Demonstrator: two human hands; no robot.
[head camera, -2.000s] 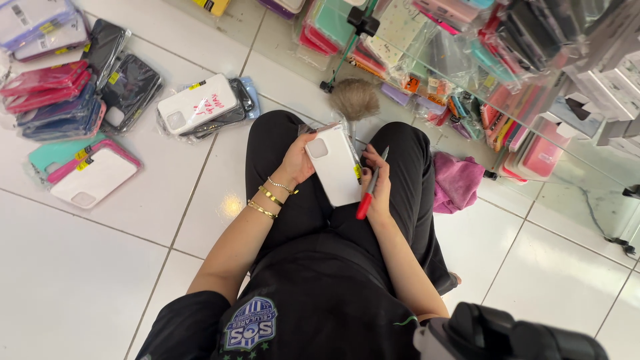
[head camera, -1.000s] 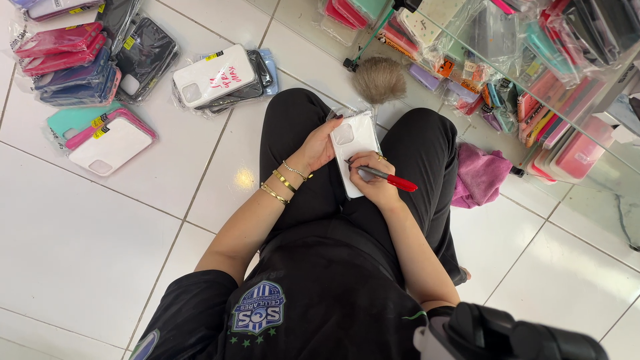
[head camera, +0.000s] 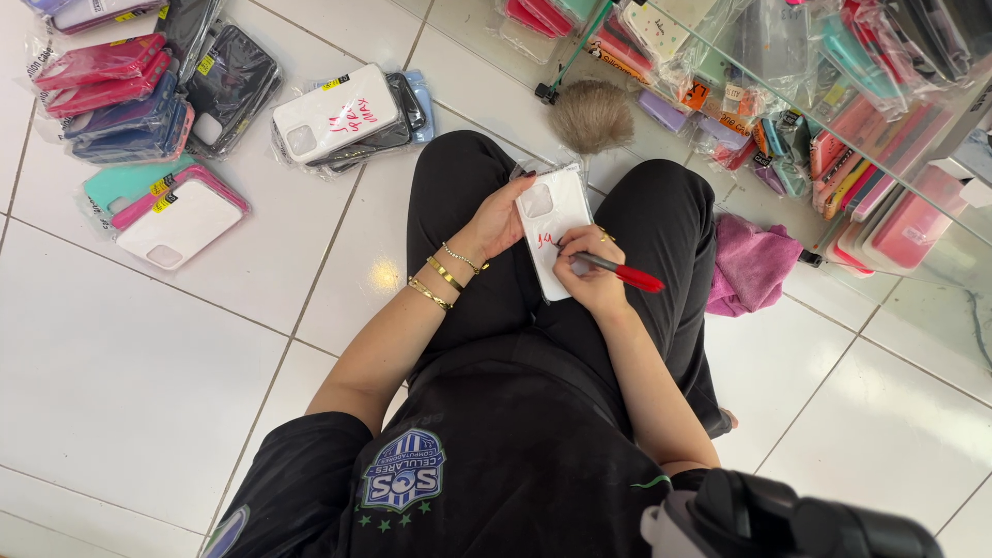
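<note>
My left hand (head camera: 498, 219) grips the upper left edge of a white phone case (head camera: 554, 200) in a clear plastic sleeve, held over my lap. Red marker strokes show on the case below its camera cutout. In my right hand (head camera: 595, 267) is a red marker (head camera: 637, 278) with a grey barrel; its tip is at the case's face, beside the strokes, and the red end points right. The fingers of my right hand cover part of the case's right side.
Left on the tiled floor lie bagged phone cases: a white one with red writing (head camera: 341, 112), a plain white one (head camera: 182, 225), red ones (head camera: 101, 66) and black ones (head camera: 232, 85). A fluffy duster (head camera: 590, 116), a pink cloth (head camera: 752, 263) and a glass shelf of cases (head camera: 876, 155) are ahead and right.
Two seconds ago the marker was away from the case's face and the case looked unmarked; my right hand has since brought it onto the case, and red strokes now show.
</note>
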